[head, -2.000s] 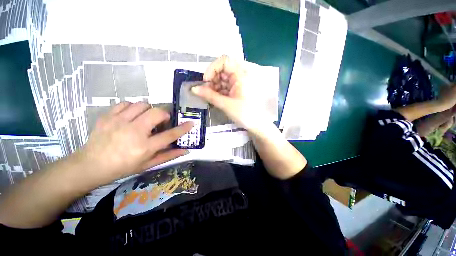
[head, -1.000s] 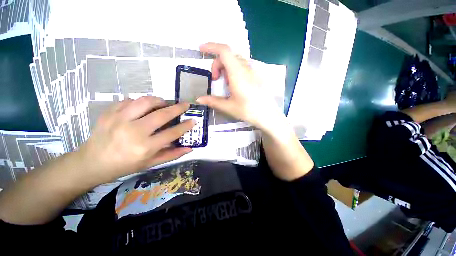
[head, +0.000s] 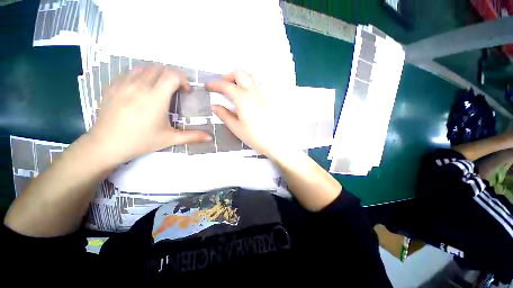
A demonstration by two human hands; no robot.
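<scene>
A film sheet with grey rectangles lies under both hands, on the fanned film stack. One grey film rectangle shows between the hands. My left hand rests on the sheet at its left, thumb and index finger apart. My right hand is at its right, index finger and thumb apart over a white patch, with nothing clearly held. Whether any film edge is lifted cannot be told. No phone shows in my hands.
A side stack of film strips lies to the right on the green worktop. Beyond the pale edge, a dark slab shows at the top. A neighbouring worker's sleeve and a black plastic bag are at the far right.
The phone has left my hands. Both hands have moved onto the film sheet, my left hand higher up. The view has shifted, showing a dark slab at the top right.
</scene>
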